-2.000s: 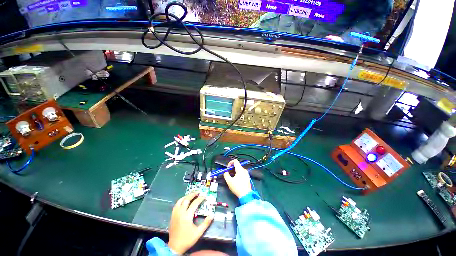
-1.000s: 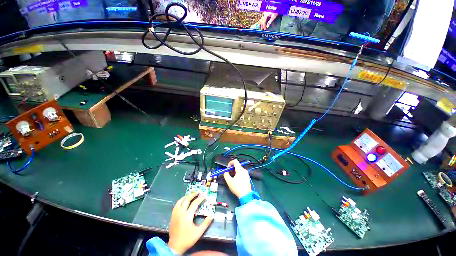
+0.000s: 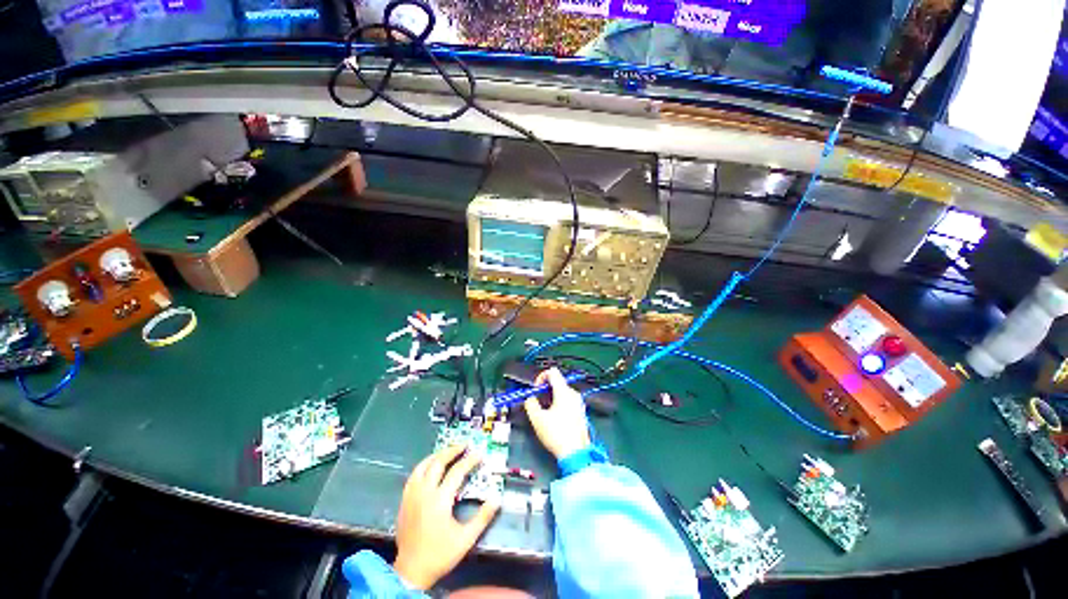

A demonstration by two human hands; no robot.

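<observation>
A green circuit board lies on the pale shiny mat. My left hand rests on the board's left and near part and hides some of it. My right hand holds a blue pen-like stick between the fingers, its tip at the board's far edge. Black leads with small plugs meet that far edge. A small red piece sits at the board's right side. A blue band circles my right wrist.
Another circuit board lies left, two more right. An oscilloscope stands behind, with white clips left of its front. An orange test box and a remote control are right. Blue cords cross the bench; screens hang above.
The picture on the overhead screen has changed. The camera view has shifted very slightly. Both hands and the board hold the same places.
</observation>
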